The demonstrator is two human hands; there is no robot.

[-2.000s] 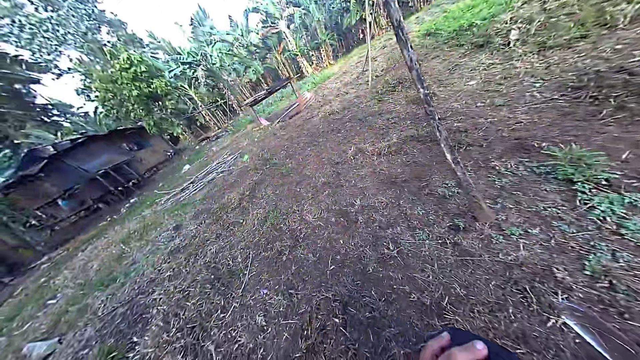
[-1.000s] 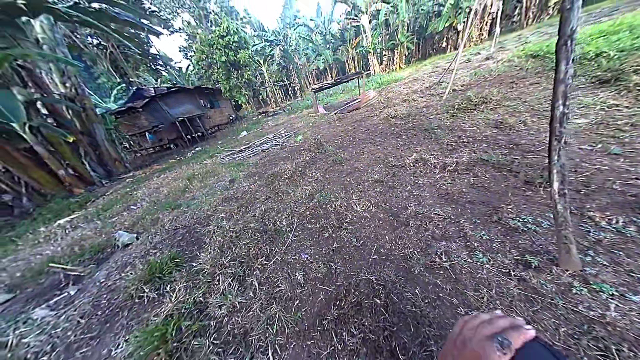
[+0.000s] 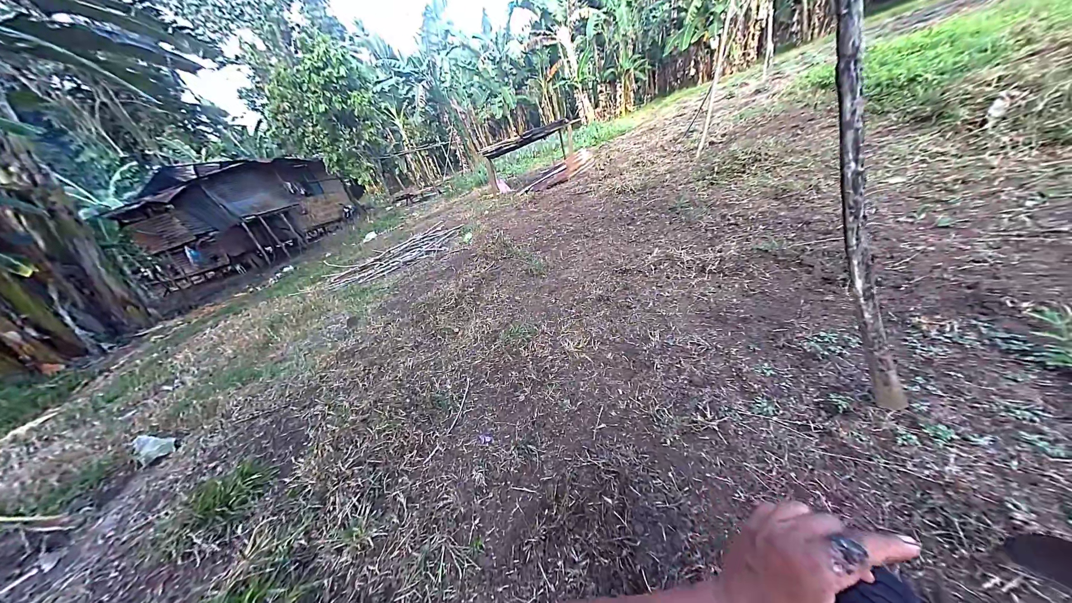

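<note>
My left hand (image 3: 804, 553) is low at the right, its forearm coming in from the bottom edge. The fingers point right, and a dark, shiny oval patch or ring shows on one of them. Dark cloth (image 3: 878, 588) lies just under and beside the fingertips; whether the hand grips it cannot be told. My right hand is out of view. Further right, a dark, blurred rounded thing (image 3: 1038, 556) enters at the edge. A slim wooden post (image 3: 858, 209) stands in the soil above and to the right of the hand.
Dry grass and brown soil (image 3: 586, 360) slope across the view. A pile of sticks (image 3: 402, 255) lies at mid-left, near a weathered shed (image 3: 243, 209). Farther back is a low wooden stand (image 3: 528, 141) before banana plants. A pale scrap (image 3: 152, 448) lies at lower left.
The view has swung left and levelled somewhat. More of my left hand and its forearm now shows. A thin, bright-edged thing at lower right two seconds ago is no longer seen.
</note>
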